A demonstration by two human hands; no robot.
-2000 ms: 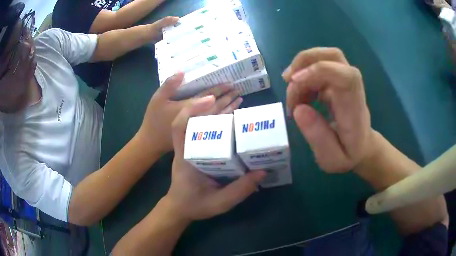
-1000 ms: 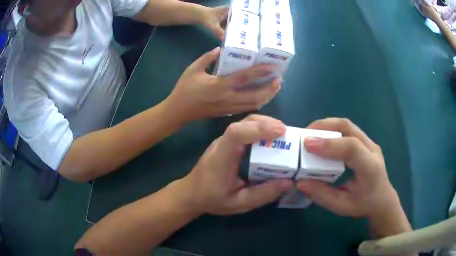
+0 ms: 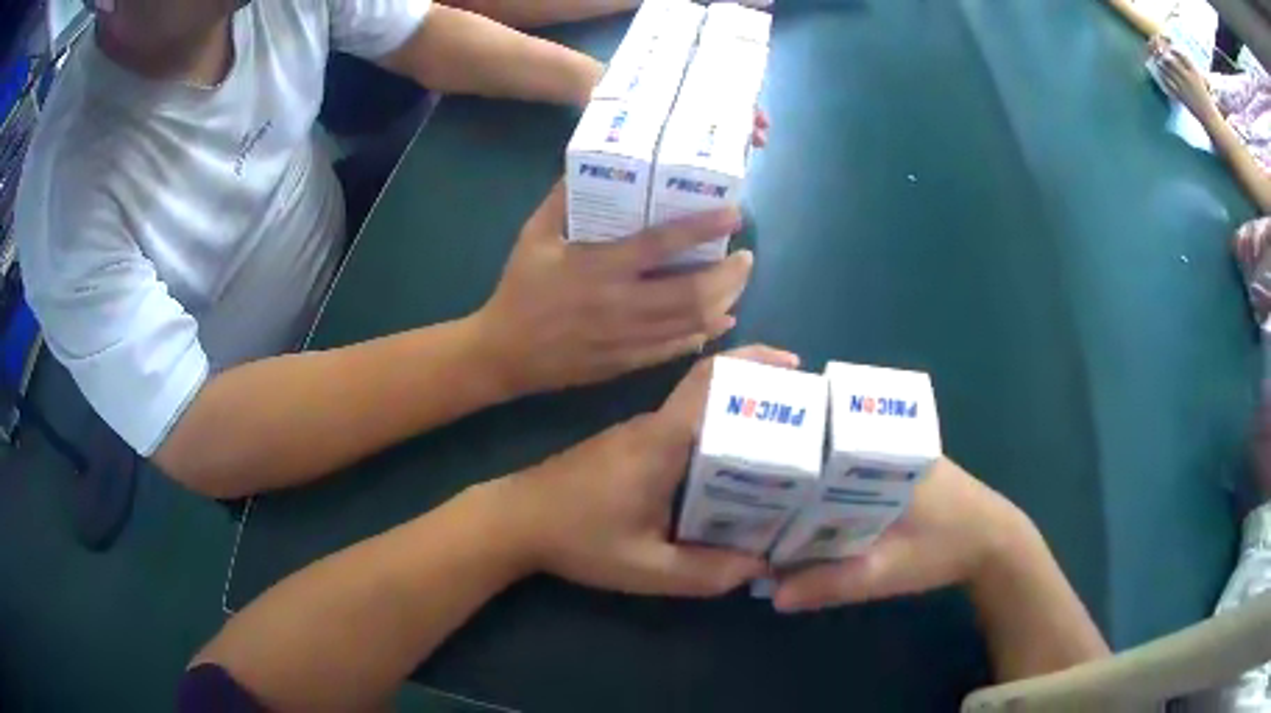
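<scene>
Two white thermometer cartons with blue "PHICON" lettering stand side by side, their end faces towards me. My left hand (image 3: 627, 508) is closed around the left carton (image 3: 753, 446), thumb low on its front and fingers behind it. My right hand (image 3: 934, 543) holds the right carton (image 3: 871, 460) from its right side and below, thumb at its lower front. The cartons touch or nearly touch low down, with a narrow gap near the top. The fingers behind the cartons are mostly hidden.
A neighbouring worker in a white shirt (image 3: 181, 181) holds a block of white cartons (image 3: 669, 126) just beyond my hands. A cream pipe (image 3: 1129, 669) slants at the lower right. Other people's arms show at the right edge of the dark green table (image 3: 962, 251).
My right fingers have left the right carton's end face and sit lower, behind it. Both cartons now show more of their fronts. The neighbour's block has shifted left and tilted.
</scene>
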